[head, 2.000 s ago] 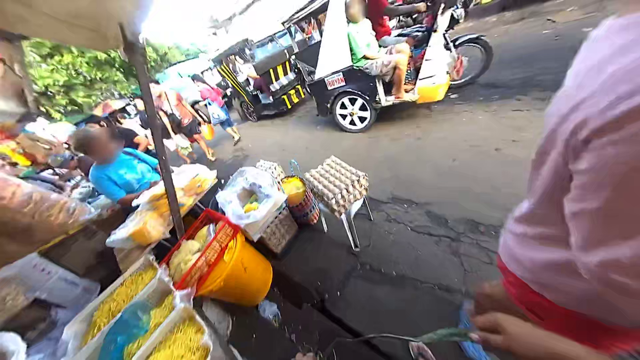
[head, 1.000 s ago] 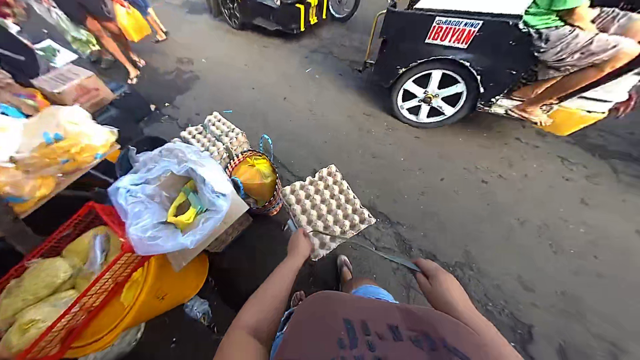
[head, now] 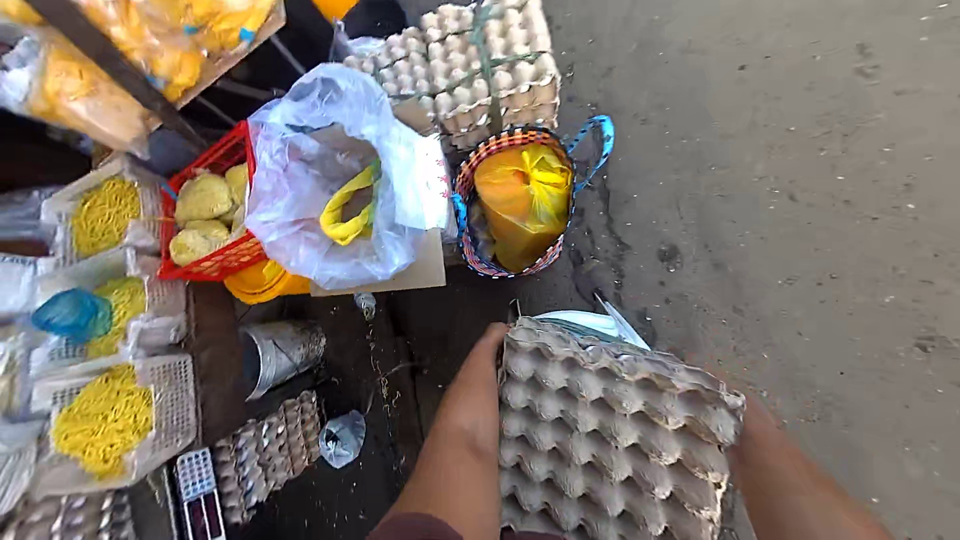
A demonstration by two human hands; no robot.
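A stack of grey pulp egg trays (head: 615,435) is close in front of my body, between my forearms. My left hand (head: 496,337) is at its far left corner, holding the side, with the fingers mostly hidden. My right hand (head: 742,412) is against the right side, largely hidden behind the trays. White stool parts (head: 592,322) show just beyond the far edge. Ahead is a woven basket (head: 465,180) with blue handles, holding a yellow plastic bag (head: 525,202). More egg trays (head: 487,67), tied with green cord, stand behind the basket.
Left of the basket, a clear plastic bag (head: 292,187) lines a cardboard box (head: 420,266). A red crate (head: 214,262) sits by an orange bucket (head: 262,283). Farther left are white baskets (head: 176,390) of yellow noodles, a calculator (head: 199,487) and a grey bucket (head: 289,356). Pavement (head: 787,187) lies to the right.
The egg tray stack, previously beyond my hands on the stool, is now close to my body between my forearms. My hands have moved to its sides. The view has swung down and left.
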